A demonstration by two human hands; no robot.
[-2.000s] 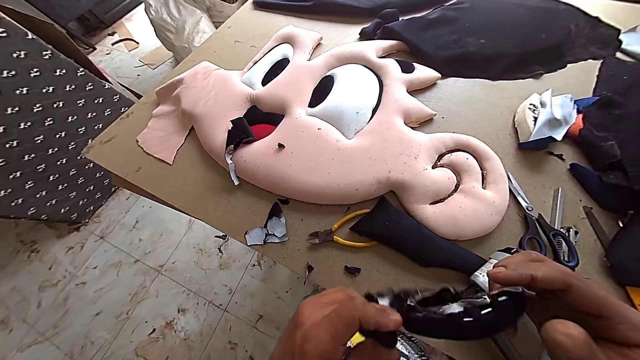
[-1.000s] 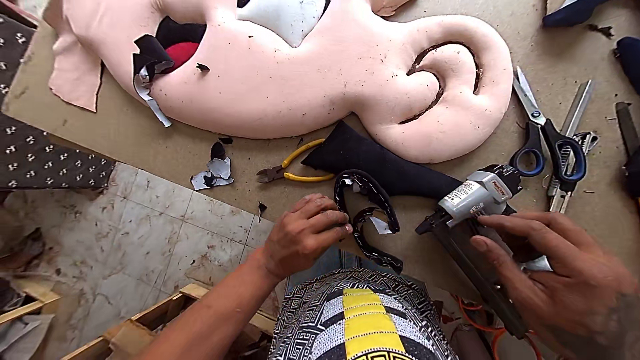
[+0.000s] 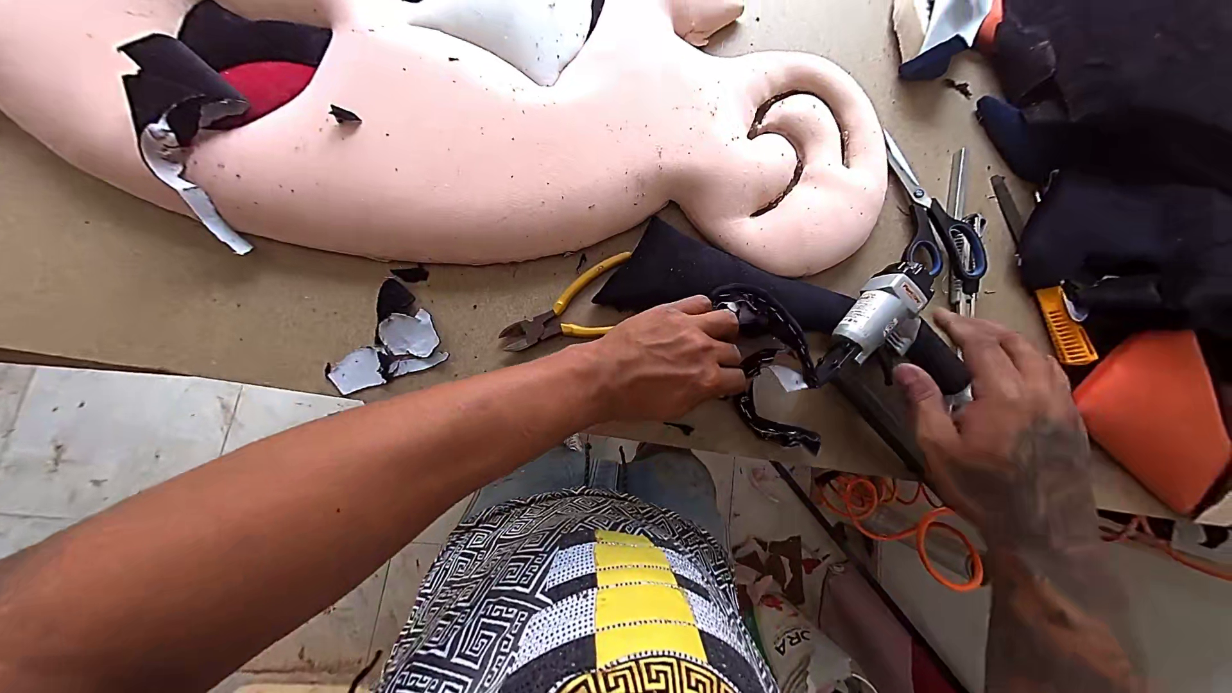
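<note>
My left hand [image 3: 674, 358] holds a curved black fabric-covered strip [image 3: 784, 322] with staples along it, its fingers closed over the strip's left side. Just right of the strip, a pneumatic staple gun [image 3: 878, 313] lies across a black padded fabric piece [image 3: 707, 269]. My right hand [image 3: 991, 404] is beside the staple gun with thumb and fingers apart, holding nothing visible. Behind both hands lies a large pink padded cartoon face [image 3: 462, 173] with a rounded ear. Yellow-handled cutting pliers [image 3: 568, 306] lie left of the black piece.
Scissors [image 3: 929, 217] and a metal ruler [image 3: 958, 183] lie right of the ear. Black and white scraps [image 3: 409, 334] sit near the table's front edge. Dark fabric [image 3: 1126, 125] and an orange padded piece [image 3: 1155, 414] occupy the right side. An orange hose [image 3: 943, 549] hangs below.
Two seconds ago both hands were at the black strip; now only my left hand holds it. My right hand, on the staple gun one second ago, is now open beside it.
</note>
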